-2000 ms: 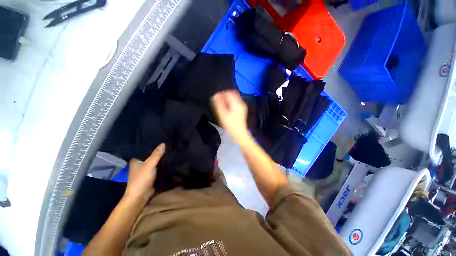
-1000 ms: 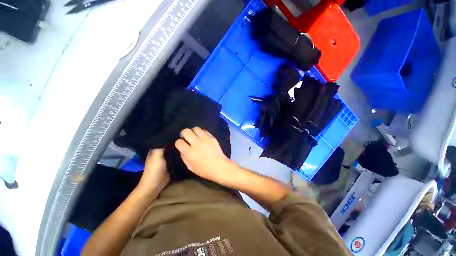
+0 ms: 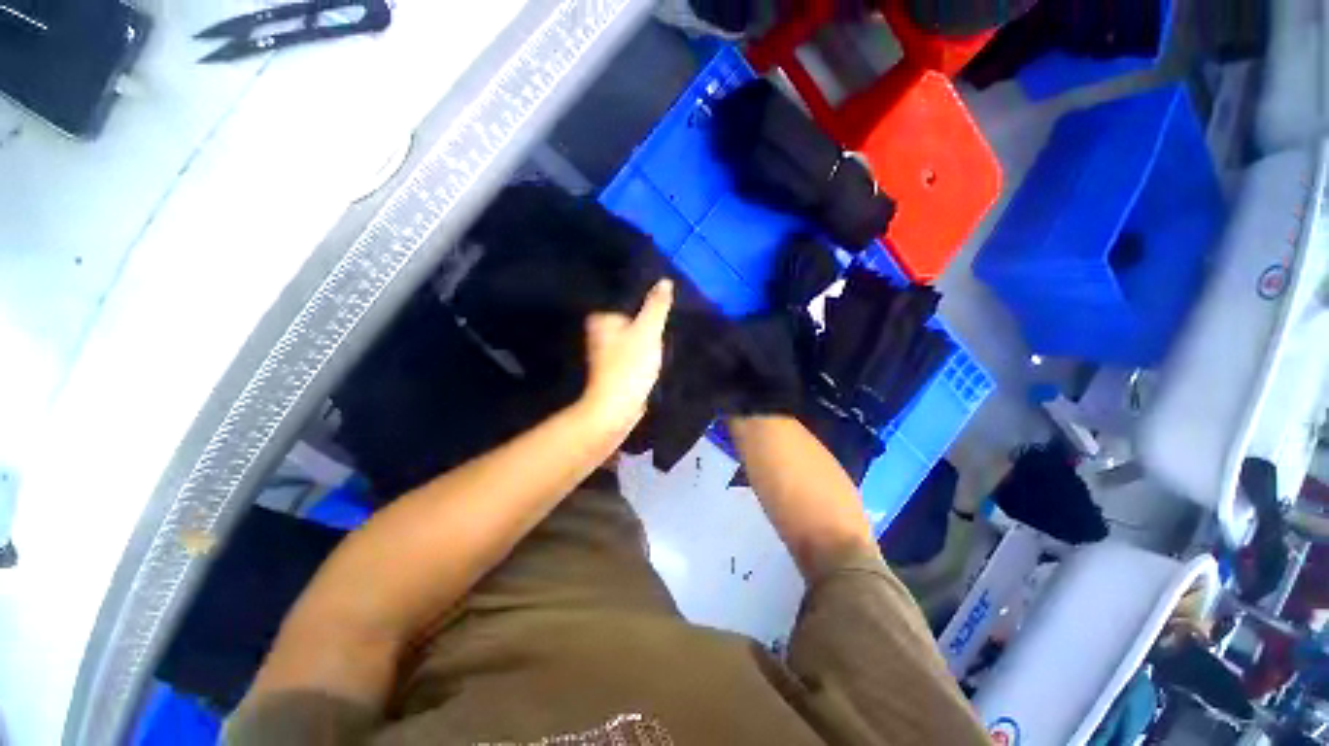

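Black cloth pieces [image 3: 539,292] lie in a dark pile over my lap, beside the white table's curved edge. My left hand [image 3: 630,350] is bare and rests on the cloth, thumb raised; the cloth runs under its fingers. My right forearm reaches forward to the right of it, and my right hand is hidden by a black cloth piece [image 3: 729,357] that hangs between both hands towards the blue crate [image 3: 678,190]. Bundled black pieces [image 3: 875,343] lie in that crate.
The table edge carries a measuring tape [image 3: 328,270]. Black snips [image 3: 299,26] and a black rectangular device [image 3: 66,59] lie on the table. A red plastic stool [image 3: 933,175] and another blue crate [image 3: 1093,226] stand beyond. White machine tables are at the right.
My hands have moved apart from the lap, forward and to the right, with black cloth now stretched between them towards the crate. The view has shifted slightly.
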